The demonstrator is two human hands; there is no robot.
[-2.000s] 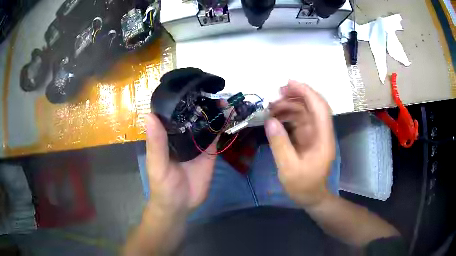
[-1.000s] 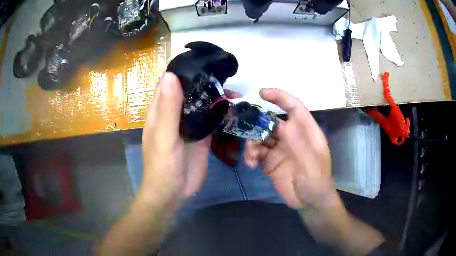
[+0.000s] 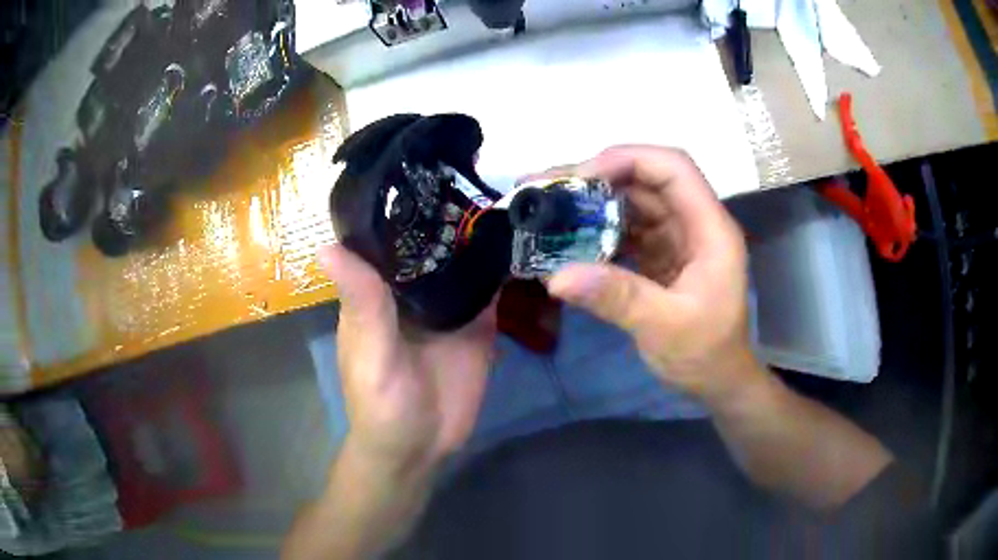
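My left hand (image 3: 410,372) holds a round black housing (image 3: 438,290) from below and the left, its open side facing up with a circuit board inside. My right hand (image 3: 679,263) holds a small square camera module (image 3: 569,243) by its right edge, between thumb and fingers. Its black lens barrel faces up toward me. Thin red and yellow lead wires (image 3: 471,222) run between the housing and the module. The module is beside the housing's right rim, outside it.
Several waiting assemblies (image 3: 153,109) cluster at left on orange-brown tape. A white box (image 3: 613,35) with metal mechanisms is at the back. A dark small screwdriver or pen (image 3: 741,49), white scrap (image 3: 804,49) and red tool (image 3: 884,208) are at right. Ridged white sheets (image 3: 815,290) sit below the bench.
My right hand has taken hold of the camera module and turned it lens side up. My left hand has tilted the housing so its inside shows more. The view has shifted and tilted.
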